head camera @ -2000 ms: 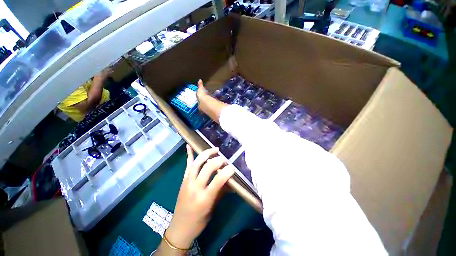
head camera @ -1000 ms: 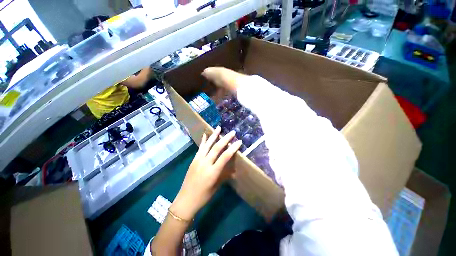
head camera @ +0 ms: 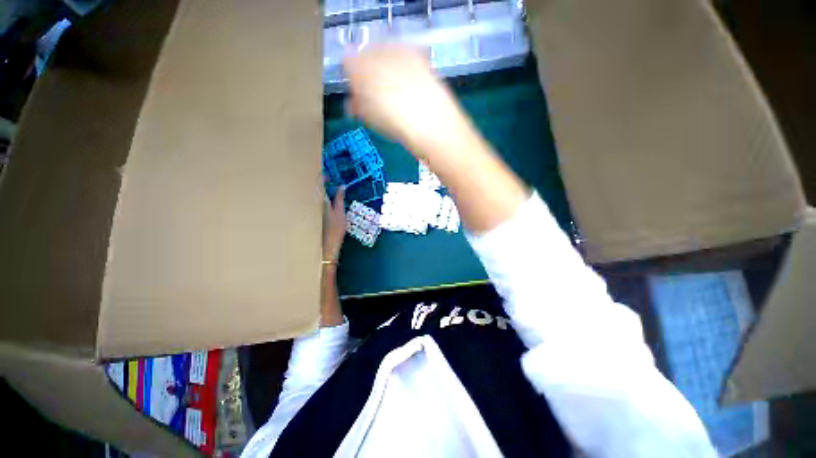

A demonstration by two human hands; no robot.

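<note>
Blue key frames (head camera: pixel 352 159) lie in a loose stack on the green bench mat, beside the left carton flap. White key blocks (head camera: pixel 410 207) lie in a loose pile to their right, nearer my body. My left hand (head camera: pixel 335 219) is at the near edge of the blue frames, partly hidden by the flap; its grip cannot be made out. My right hand (head camera: pixel 391 89) is blurred, above the mat beyond the frames, fingers bent; whether it holds anything cannot be told.
A carton flap (head camera: pixel 215 179) stands close on the left and another carton flap (head camera: pixel 662 125) on the right. A white compartment tray (head camera: pixel 474 40) lies at the far side. A carton with blue-and-white pieces (head camera: pixel 702 331) is low at the right. Colourful printed material (head camera: pixel 170 394) shows low left.
The view has turned down to the mat. My right hand has left the right carton and is over the mat; my left hand has moved from that carton's rim to the blue frames.
</note>
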